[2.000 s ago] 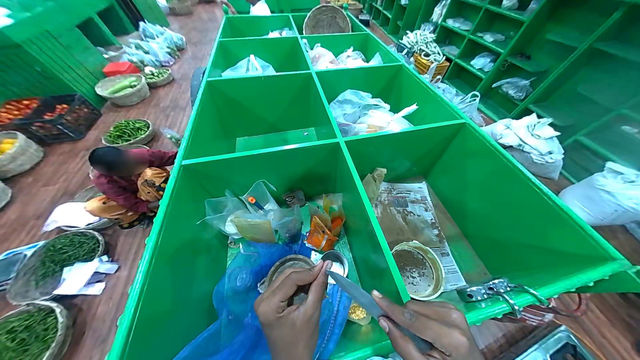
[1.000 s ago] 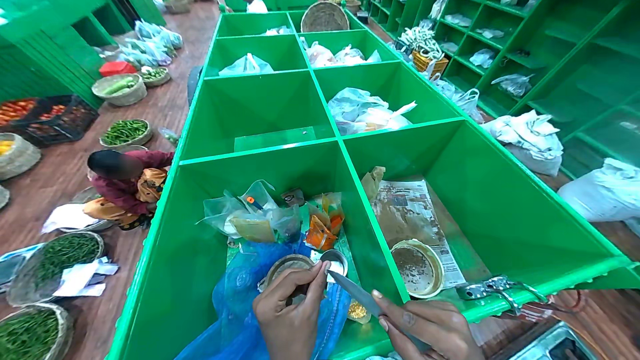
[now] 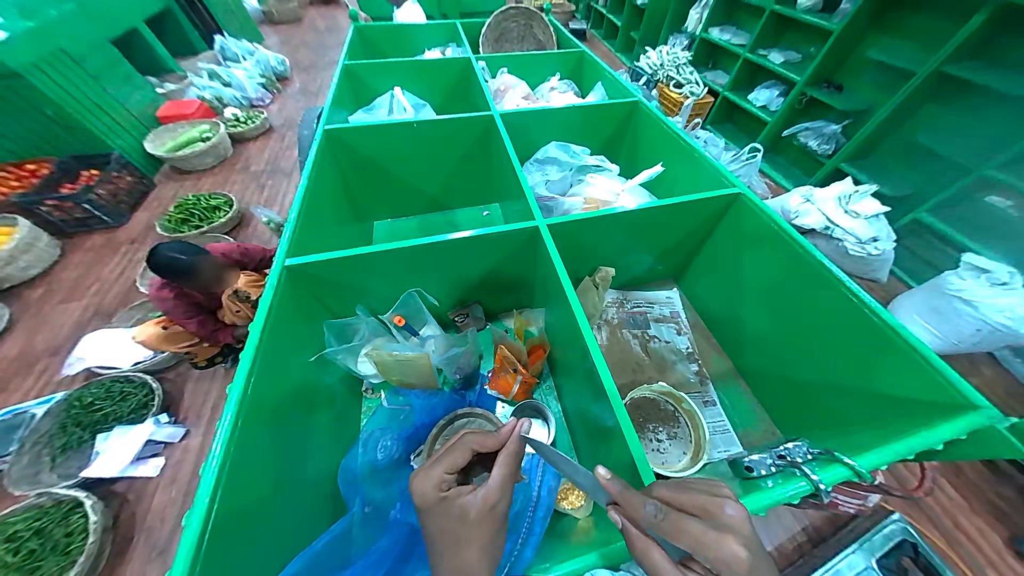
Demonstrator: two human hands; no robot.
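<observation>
My right hand (image 3: 688, 516) grips a knife (image 3: 578, 474), its blade pointing up and left. The blade's tip meets the pinched thumb and fingertips of my left hand (image 3: 468, 488); whatever small thing may be between them is too hidden to tell. Just behind those fingertips is a small round metal cup (image 3: 534, 416) with something white in it. A round bowl (image 3: 462, 422) lies partly hidden behind my left hand. Blue mesh netting (image 3: 376, 480) spreads beneath. Plastic bags (image 3: 408, 356) and an orange packet (image 3: 512, 376) lie farther back in the same green compartment.
Green dividers (image 3: 596, 344) part the compartments. To the right, a round tub (image 3: 666, 430) stands on newspaper (image 3: 652, 328), near a metal latch (image 3: 788, 460). A container of golden bits (image 3: 571, 498) is close to the knife. At left, a person (image 3: 204, 296) crouches among baskets (image 3: 84, 424).
</observation>
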